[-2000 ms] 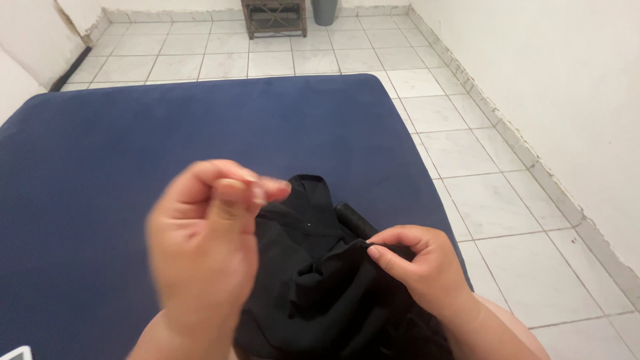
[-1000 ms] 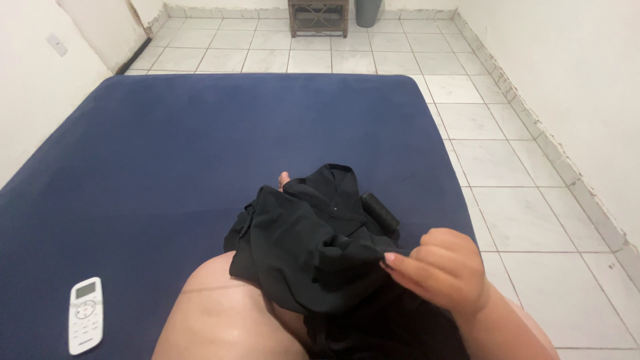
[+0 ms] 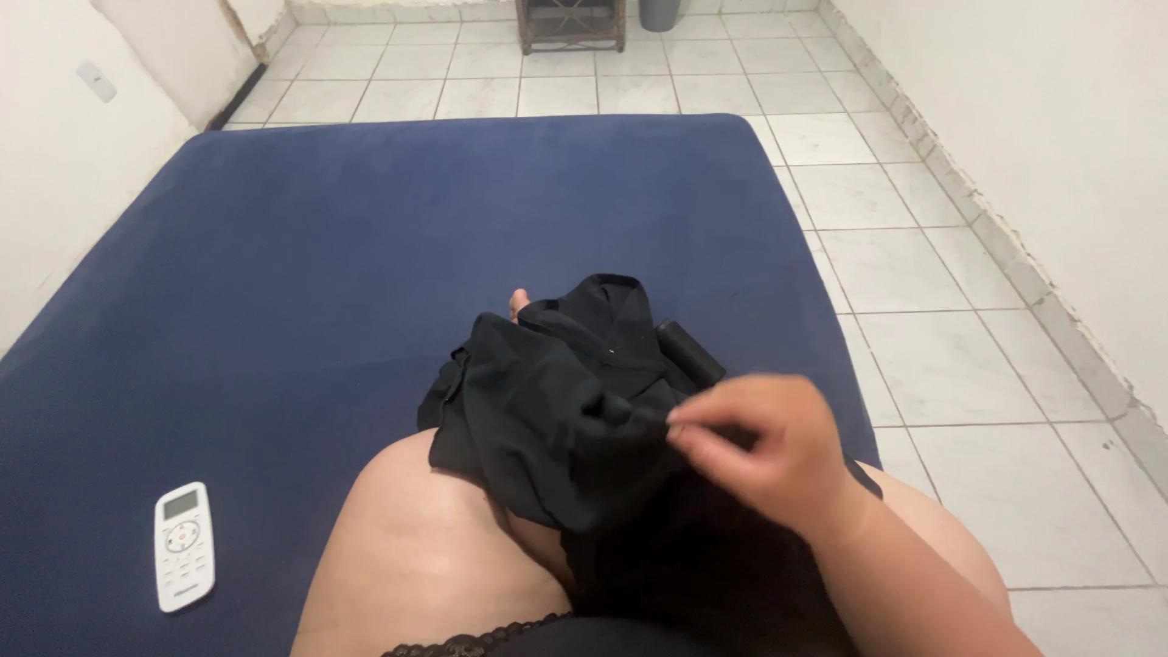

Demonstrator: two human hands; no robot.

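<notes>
Black fabric [image 3: 547, 401], bunched and folded, lies across my lap. My right hand [image 3: 766, 447] is at the fabric's right side, thumb and forefinger pinched at its edge; the hand is slightly blurred. A small pale spot shows on the upper part of the fabric. Just behind the hand a dark cylinder [image 3: 691, 352], perhaps a thread spool, rests against the cloth. My left hand is out of view. Some skin, likely toes [image 3: 518, 303], shows past the far left edge of the cloth.
I sit on a bed with a blue fitted sheet [image 3: 411, 219]. A white remote control [image 3: 184, 547] lies at the left. Beyond the bed are a tiled floor [image 3: 985, 356], a brown rack [image 3: 572, 26] and a grey bin [image 3: 659, 13]. Walls stand on both sides.
My left hand, raised above the cloth two seconds ago, has left the view. My right hand stays by the right side of the black fabric. The view has shifted, bringing the whole remote into sight.
</notes>
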